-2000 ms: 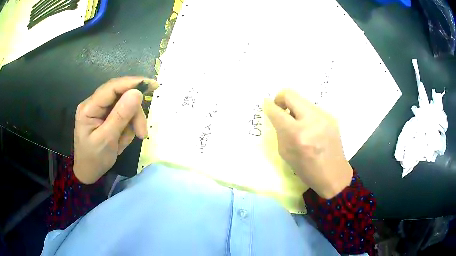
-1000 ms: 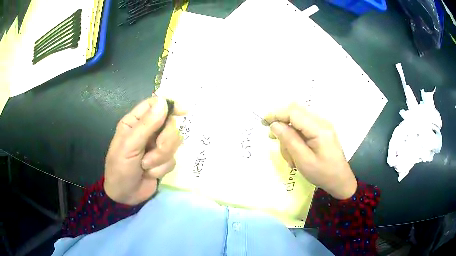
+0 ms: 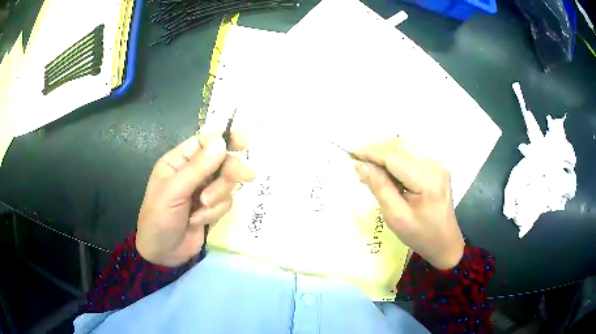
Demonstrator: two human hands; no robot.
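My left hand (image 3: 189, 196) is at the left edge of the paper sheets (image 3: 340, 85). Its thumb and fingertips pinch a short black cable piece (image 3: 229, 127), whose narrow end points up and away from me. My right hand (image 3: 410, 196) is over the right part of the sheets. It pinches a very thin needle-like tool (image 3: 342, 148) between thumb and forefinger, its tip pointing up and left towards the left hand. The tool and the black piece are apart. The far end of the piece inside my fingers is hidden.
A crumpled white tissue (image 3: 541, 176) lies at right. A blue-rimmed tray (image 3: 134, 55) at upper left holds sheets with a row of black pieces (image 3: 75, 59). Loose black pieces (image 3: 196, 14) lie at the top. A blue bin (image 3: 461, 6) and a clear bag (image 3: 547, 32) are at upper right.
Both hands have come closer together; my left hand moved right over the sheets. The black piece now shows more of its length, pointing upward. The view has shifted, showing more loose pieces at the top.
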